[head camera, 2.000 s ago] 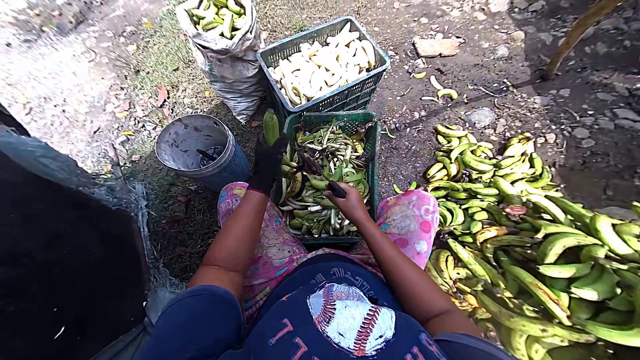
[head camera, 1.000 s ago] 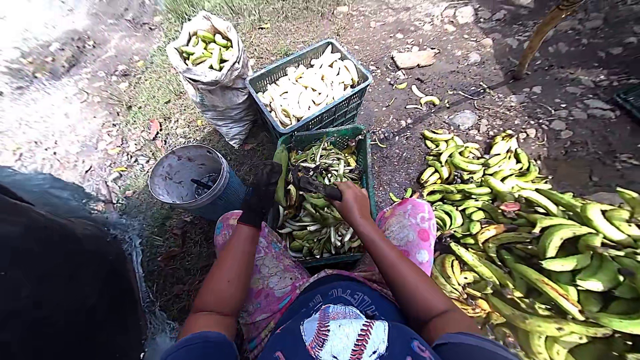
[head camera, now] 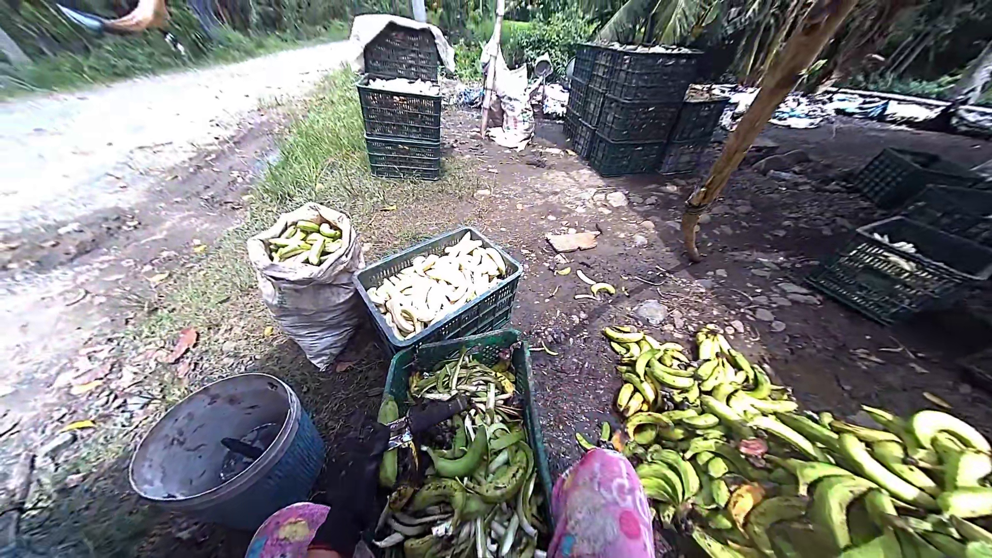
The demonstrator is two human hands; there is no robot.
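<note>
My left hand (head camera: 353,473), in a black glove, is at the left edge of a green plastic crate (head camera: 525,387) of plantain peels and green plantains. It grips an upright green plantain (head camera: 388,446). A dark-handled tool (head camera: 435,416) with a shiny metal part lies across the plantain beside the glove; what holds it is unclear. My right hand is not in view. Directly behind stands a second crate (head camera: 508,298) of peeled plantains. At the right, a large heap of green plantains (head camera: 821,465) lies on the ground.
A blue bucket (head camera: 298,457) with a dark object inside stands left of my hand. Behind it is a woven sack (head camera: 310,298) of green plantains. Stacked crates (head camera: 403,116) stand farther back, with more crates (head camera: 891,271) at the right. A wooden pole (head camera: 744,132) leans at the right.
The view has tilted up, showing the road and stacked crates. My right hand, on the dark tool in the earlier frames, is out of view. My left hand still holds a green plantain.
</note>
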